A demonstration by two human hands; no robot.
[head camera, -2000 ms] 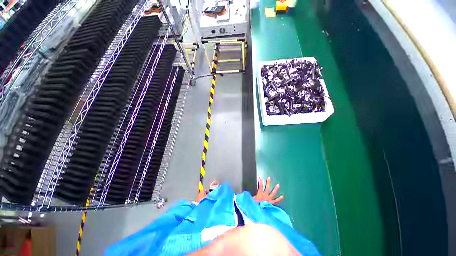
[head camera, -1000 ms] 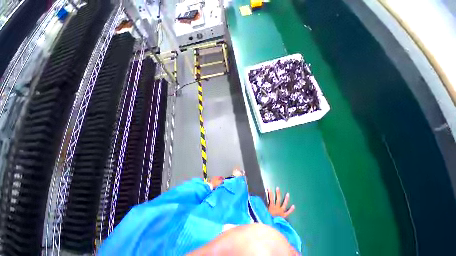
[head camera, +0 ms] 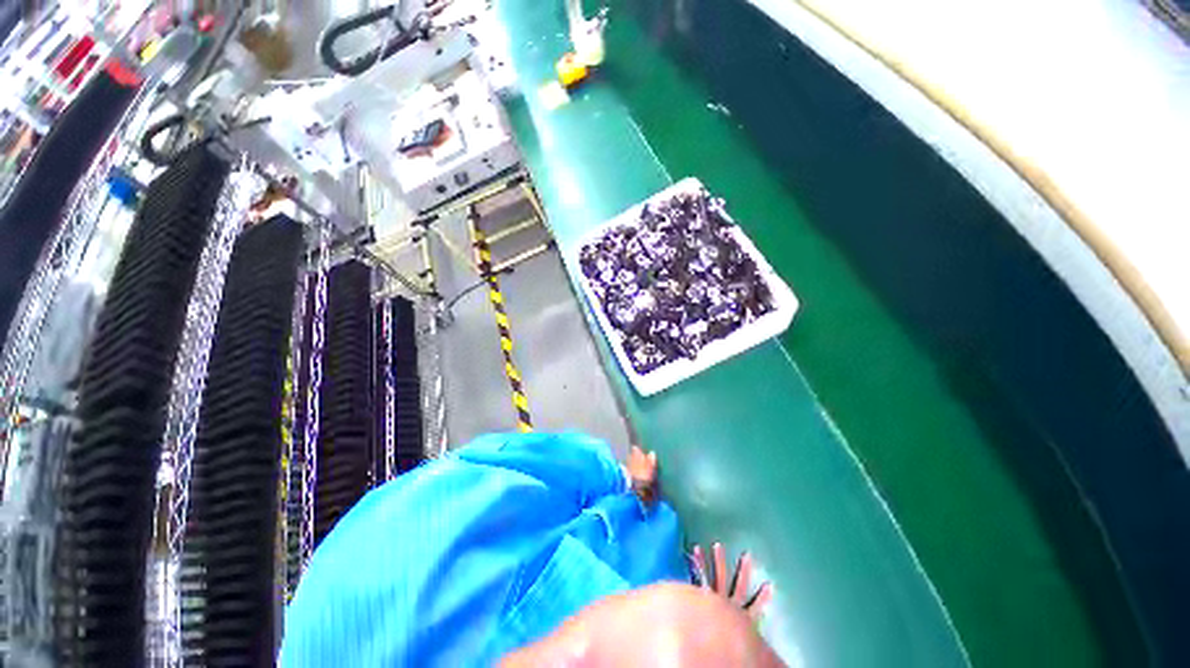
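A white shallow bin (head camera: pixel 720 354) lies at an angle on the green bench (head camera: pixel 770 450), in front of me. It is full of small black-and-silver components (head camera: pixel 672 281). My right hand (head camera: pixel 731 577) rests on the bench nearer to me than the bin, fingers spread and empty, its wrist hidden. My left hand (head camera: pixel 642 472) is by the bench's near left edge, small and partly hidden by the blue sleeve; its fingers are not clear. Neither hand touches the bin.
Wire racks with rows of black plates (head camera: pixel 235 392) stand on the left. A white-grey machine (head camera: pixel 450 137) stands beyond the aisle. Yellow-black tape (head camera: pixel 509 352) runs along the floor. A yellow item (head camera: pixel 570 69) and a whitish container stand at the bench's far end.
The view has turned, so the bin appears further left and more tilted. My left hand has moved from over the aisle to the bench edge. My right hand stays spread on the bench.
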